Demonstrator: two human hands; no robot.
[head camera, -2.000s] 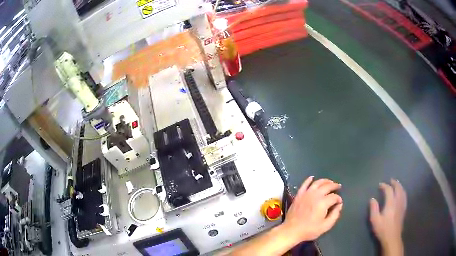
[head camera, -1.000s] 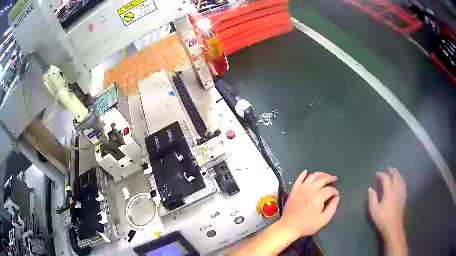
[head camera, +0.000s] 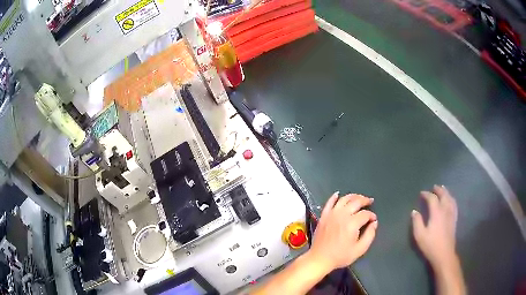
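Observation:
My left hand (head camera: 344, 233) is bare and rests over the dark green mat just right of the machine's front corner, fingers curled loosely, holding nothing. My right hand (head camera: 436, 227) is farther right over the same mat, bare, empty, fingers apart. The red emergency stop knob (head camera: 297, 237) on its yellow base is just left of my left hand. A black handset (head camera: 244, 204) lies on the white machine deck (head camera: 275, 193). A larger black fixture (head camera: 183, 193) sits left of it, and a second black fixture (head camera: 90, 242) is at the far left.
Stacked red-orange trays (head camera: 271, 29) stand at the top. A black cable with a whitish plug (head camera: 263, 124) runs along the machine's edge, beside scattered small silvery pieces (head camera: 290, 133). A thin dark stick (head camera: 331, 127) lies on the mat. A touchscreen (head camera: 181, 287) is at the bottom. A white strip (head camera: 415, 86) curves across the right.
The view has shifted, so the machine and mat sit farther left in the picture. Both hands stay empty over the mat in nearly the same pose. The thin stick shows more clearly.

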